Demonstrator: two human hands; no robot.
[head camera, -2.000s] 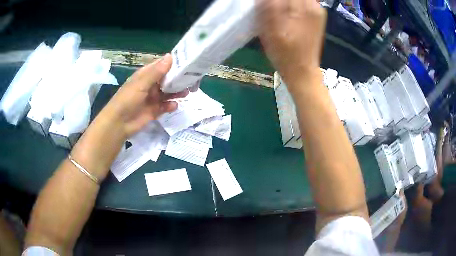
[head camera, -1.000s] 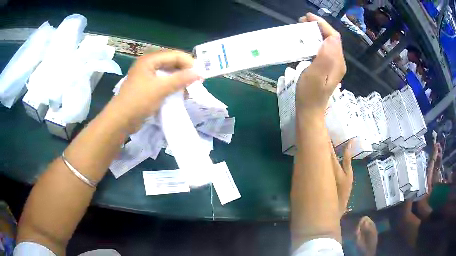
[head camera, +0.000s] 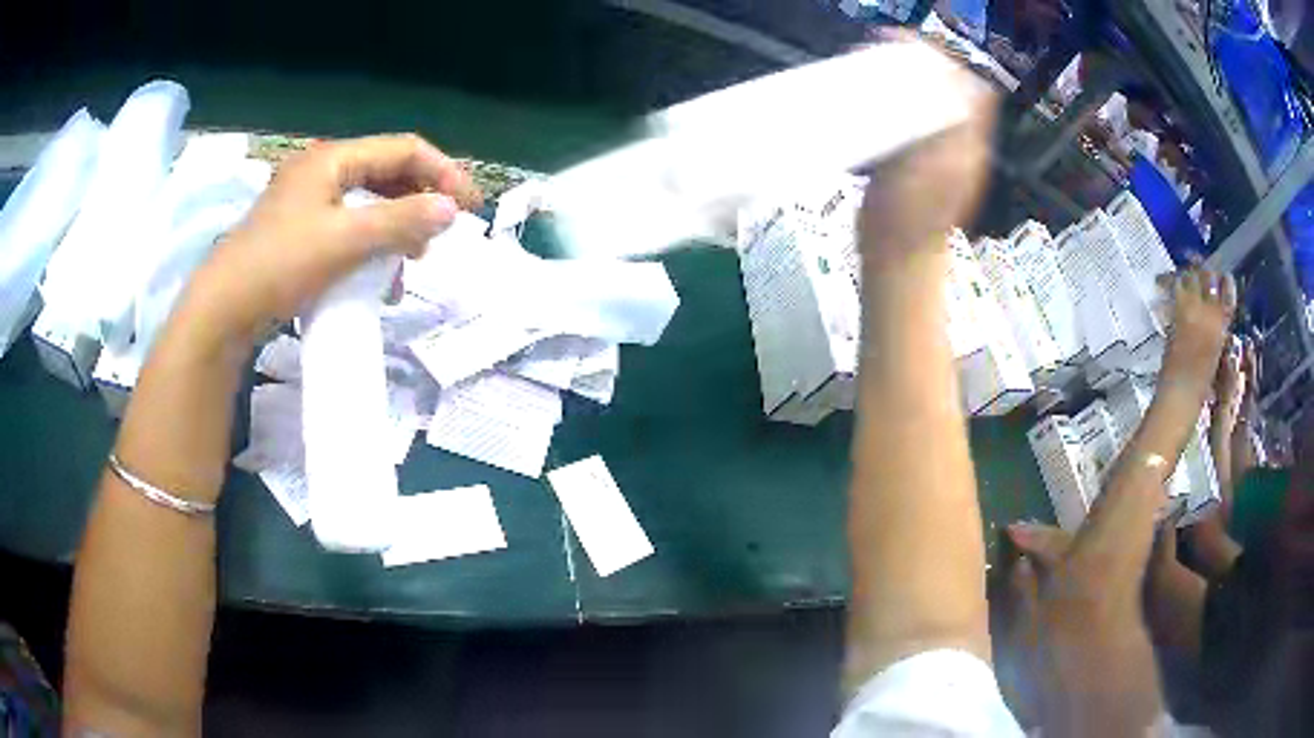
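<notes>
My right hand grips the right end of a long white carton, raised above the bench and blurred. A flap seems to stick out at its left end. My left hand is left of the carton, apart from it, thumb and forefinger spread. A milky white sleeved product hangs from its lower fingers, which are partly hidden. Behind it lies a loose heap of printed leaflets. A single leaflet lies to the right of the heap.
Cartons with limp white sleeves on top lie at the left. Rows of cartons lean at the right. Another person's hand is over the right rows, with more hands below. The pale edge strip crosses behind the heap.
My left hand has moved left, away from the carton, with the hanging sleeved product. The carton in my right hand now tilts and blurs. Another person's arm has come over the right cartons.
</notes>
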